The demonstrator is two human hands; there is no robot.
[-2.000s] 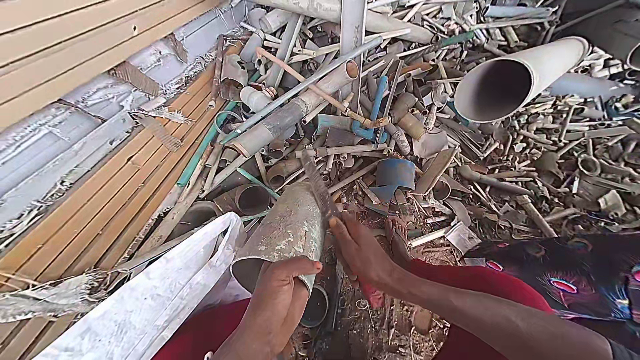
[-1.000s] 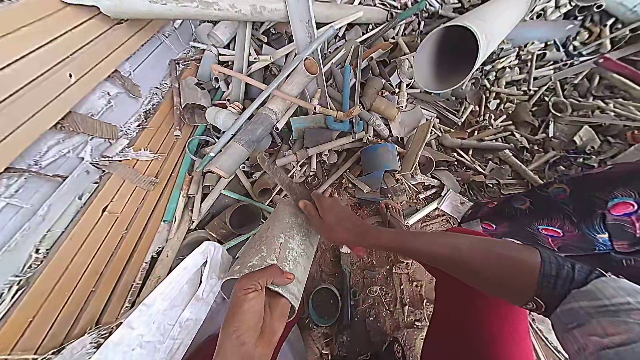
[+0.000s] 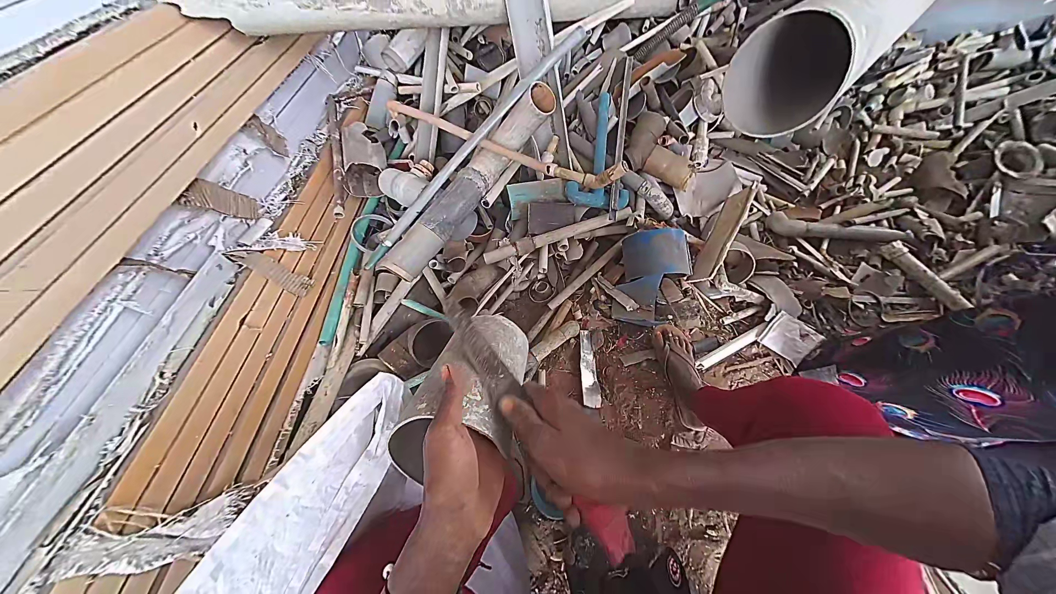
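My left hand [image 3: 458,470] holds a short grey plastic pipe piece [image 3: 487,342] near its lower open end, thumb along its outside. My right hand [image 3: 569,441] is closed around a tool whose flat, dark blade [image 3: 487,355] lies across the pipe's outer face, blurred at its tip. A red handle [image 3: 606,528] shows below my right hand. Whether the blade is a knife's or a scraper's I cannot tell. A white sack [image 3: 305,503] lies to the left of my left hand.
Scrap pipes and fittings cover the ground ahead, among them a blue pipe piece [image 3: 656,256] and a long grey pipe [image 3: 474,181]. A wide grey pipe [image 3: 866,41] lies at the upper right. Brown slatted panels [image 3: 247,346] run along the left. My bare foot [image 3: 678,363] is on the soil.
The pipe piece stands more upright in my left hand than two seconds ago. My right hand has moved down beside it with the tool. The view has shifted somewhat.
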